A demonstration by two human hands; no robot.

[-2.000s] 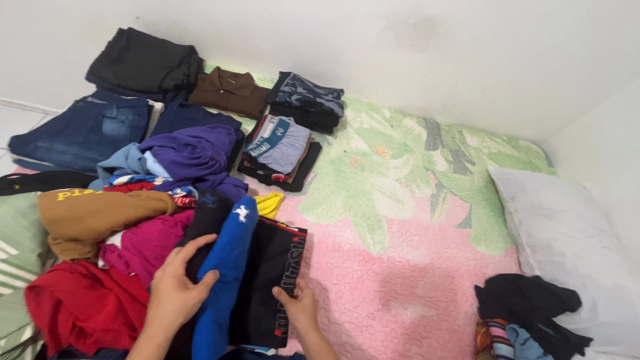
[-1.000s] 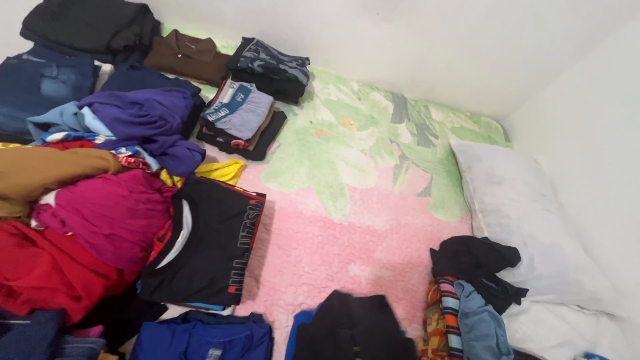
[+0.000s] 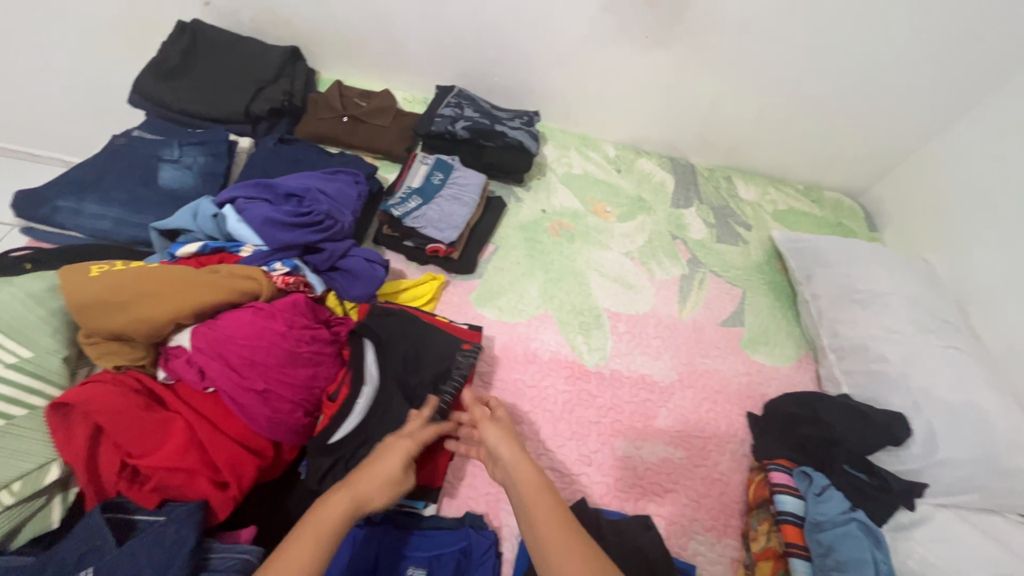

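My left hand [image 3: 400,456] rests over a folded black garment with red edges and lettering [image 3: 416,352], its fingers spread near the lettered band. Beside it, my right hand [image 3: 486,432] is at the garment's right edge, fingers apart, palm turned toward the stack. Neither hand grips any cloth. To the left lie a crumpled magenta garment [image 3: 264,360], a red one [image 3: 168,440] and a tan one with yellow lettering [image 3: 160,304]. Nearer me, a folded blue garment [image 3: 424,548] and a black one [image 3: 624,536] are partly hidden by my forearms.
Folded jeans [image 3: 136,184], a brown collared shirt [image 3: 360,120] and folded underwear [image 3: 440,196] sit along the back left. A pink and green bedspread [image 3: 624,384] covers the bed. At right are a white pillow [image 3: 896,344] and a black crumpled garment [image 3: 832,432].
The blue garment beside my left hand two seconds ago is gone from the top of the black stack. Both hands, out of view one second ago, are back over that stack.
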